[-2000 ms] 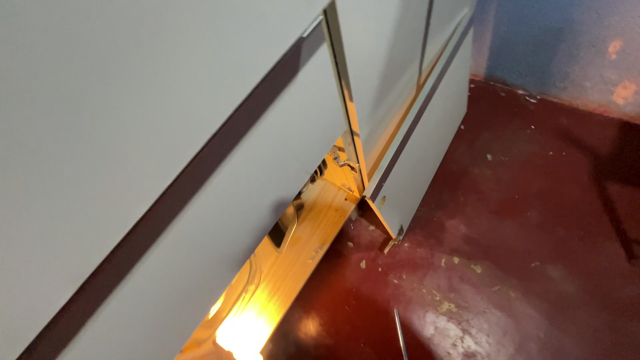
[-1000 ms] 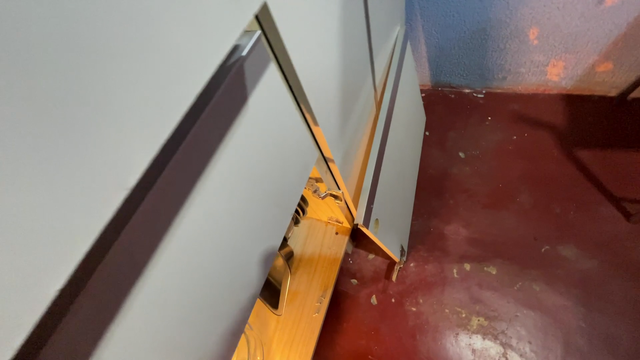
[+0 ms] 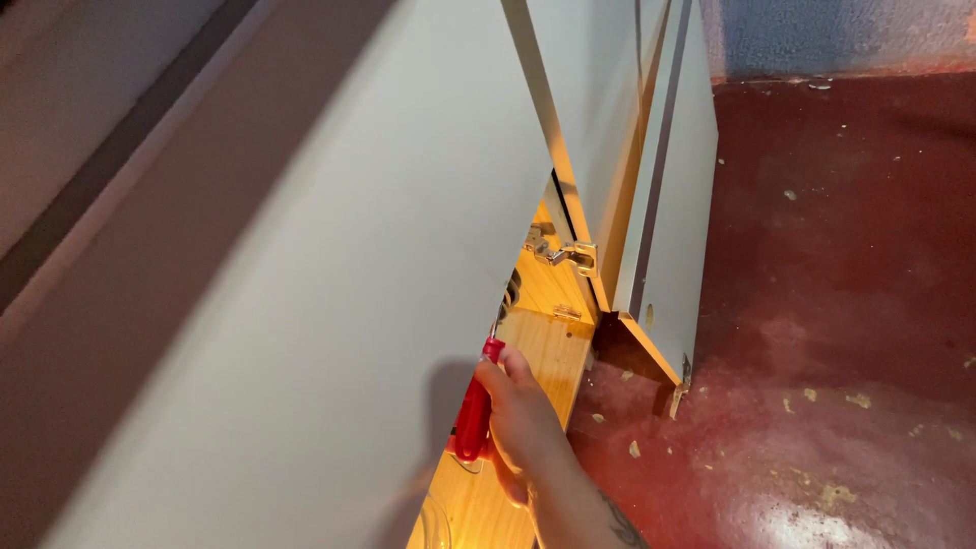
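My right hand (image 3: 522, 415) is shut on a screwdriver with a red handle (image 3: 474, 415), held over the wooden bottom board (image 3: 545, 354) of a cabinet, beside the edge of a large light-grey panel (image 3: 335, 274). The screwdriver's metal shank points up and away; its tip is hidden or too small to tell. Beyond it, a metal concealed hinge (image 3: 568, 255) joins the cabinet's side to a narrow door edge. A small metal plate (image 3: 566, 311) lies near the board's far corner. My left hand is not in view.
Right of the cabinet, a grey door panel (image 3: 675, 229) stands at an angle, with a metal hinge (image 3: 681, 389) at its lower corner. The dark red floor (image 3: 823, 305) carries pale flakes and worn spots. A blue-grey wall (image 3: 839, 38) rises at the back.
My right hand has come into view with the red-handled screwdriver in it. The view has moved closer to the cabinet's opening.
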